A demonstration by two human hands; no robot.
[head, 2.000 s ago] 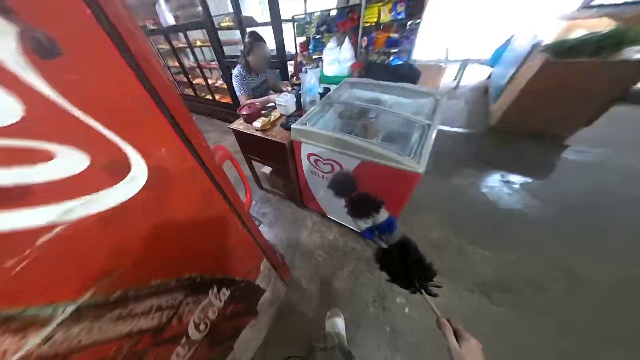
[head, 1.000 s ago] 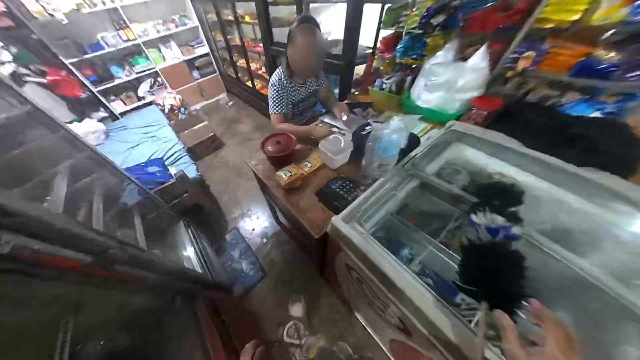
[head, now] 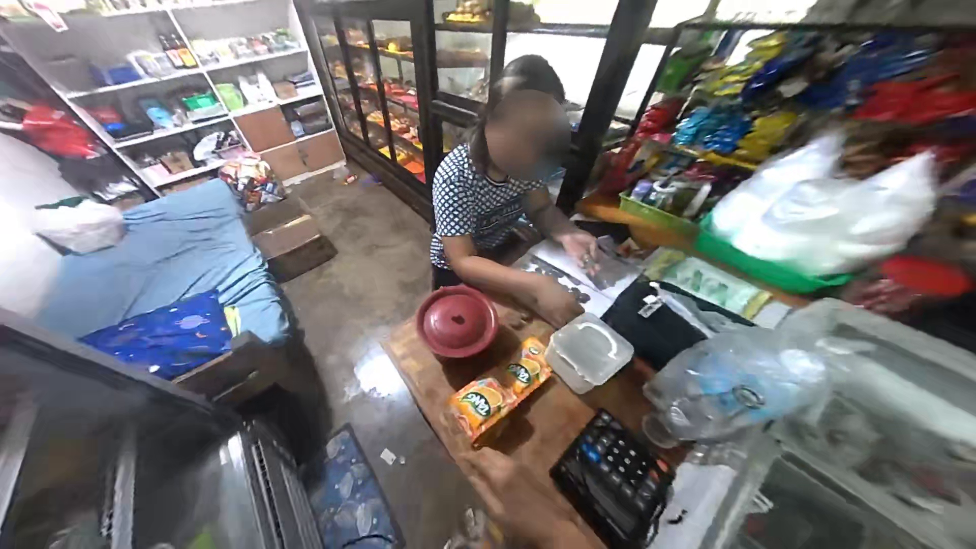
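My right hand (head: 507,488), as it appears from the arm's direction, is blurred at the near edge of the wooden table (head: 427,396). It is just below the orange Tang drink sachets (head: 482,404); whether it touches them or grips anything is unclear. My left hand is out of view. A black calculator (head: 614,465) lies to the right of the hand. Behind the sachets stand a dark red lidded pot (head: 457,320) and a translucent plastic container (head: 589,351). A clear plastic bag (head: 740,381) sits right of the container. No duster is visible now.
Across the table a person (head: 488,191) has both hands over papers (head: 568,274) and coins. The glass-topped freezer (head: 740,496) is at right, white bags (head: 823,206) in a green tray behind it. Left are a blue-covered bed (head: 175,244), cardboard boxes (head: 293,236) and a floor mat (head: 354,488).
The view has moved in to the table from farther off. Earlier my right hand held a black, white and blue feather duster, last seen over the freezer; the duster is now out of view.
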